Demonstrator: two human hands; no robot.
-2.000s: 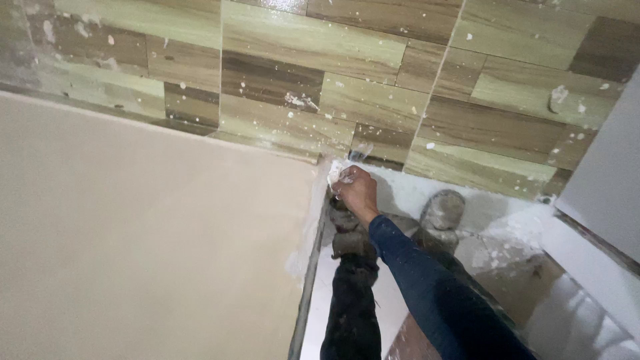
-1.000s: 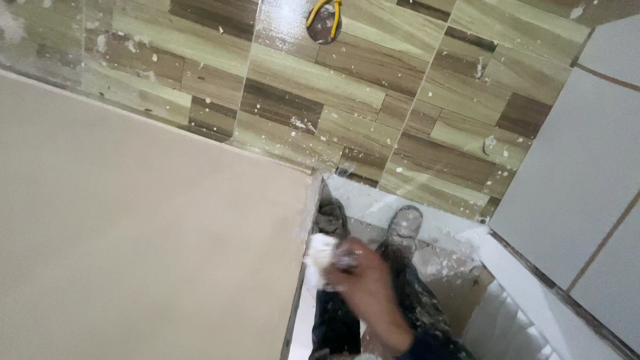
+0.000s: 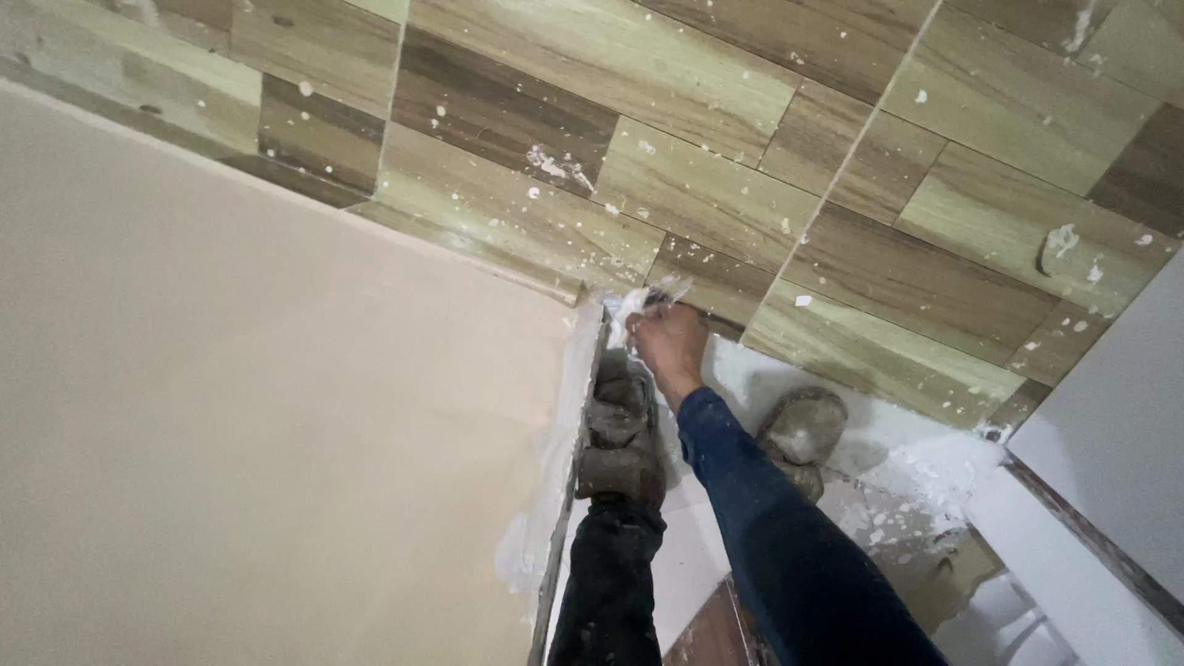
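My right hand (image 3: 668, 344), in a dark blue sleeve, is closed on a white crumpled wad (image 3: 633, 303), perhaps cloth or plastic. It is at the end of the beige wall (image 3: 305, 398), where the wall's whitened edge (image 3: 581, 370) meets the wood-look tile floor (image 3: 712, 190). Part of the wad and a thin clear piece show past my fingers; whether it touches the wall cannot be told. My left hand is out of view.
Two dusty shoes (image 3: 622, 416) (image 3: 807, 427) stand on a white-smeared strip beside the wall edge, one below a black trouser leg (image 3: 606, 583). White splashes dot the floor tiles. A pale panel (image 3: 1110, 407) rises at the right, near a white ledge (image 3: 1064, 546).
One second ago my right hand was lower, over the legs, with the white wad. It is now back at the wall corner, about where it was two seconds ago. The view has shifted.
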